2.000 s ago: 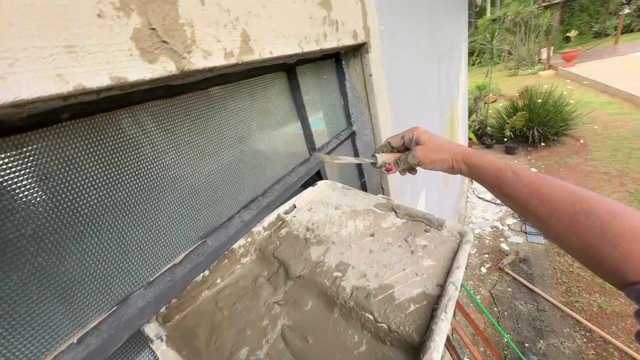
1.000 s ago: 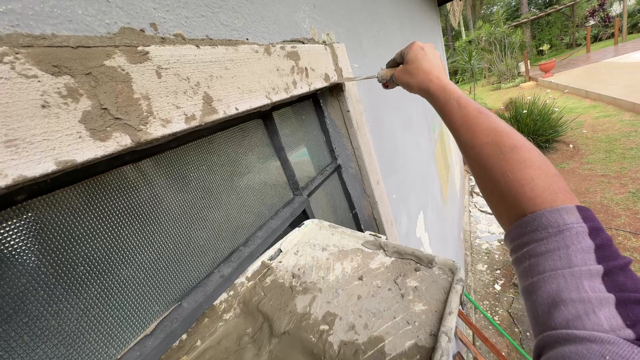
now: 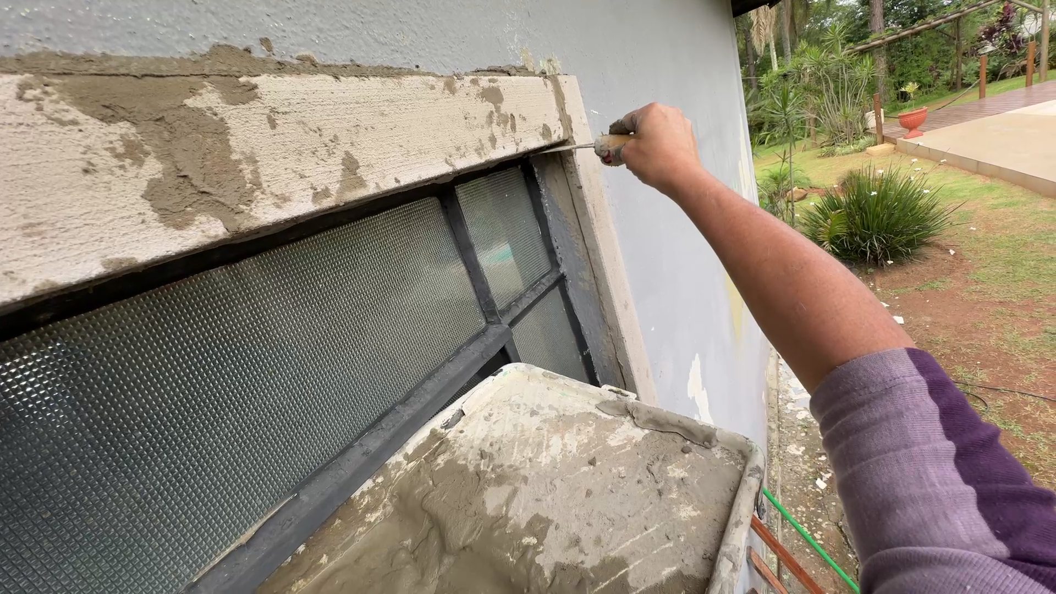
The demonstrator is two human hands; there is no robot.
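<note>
My right hand [image 3: 656, 144] grips the worn handle of a small trowel [image 3: 577, 147]. Its thin blade points left, edge-on to the view, and its tip meets the underside of the pale window trim [image 3: 396, 124] near the upper right corner of the opening. Grey mortar is smeared in patches on that trim and along its top edge. Below, a mortar-crusted tray [image 3: 747, 495] holds wet grey mortar [image 3: 445, 528]. I cannot see my left hand.
The dark metal window frame [image 3: 355, 474] with textured glass [image 3: 247, 363] fills the left side, close to the tray. A grey wall [image 3: 660, 247] runs on to the right. Reddish rails [image 3: 784, 553] and a green cord [image 3: 808, 540] are beside the tray, above the ground.
My right hand has gone from beside the window, above the tray, up to the trim's right end, then down to the opening's corner. The trowel stays in it.
</note>
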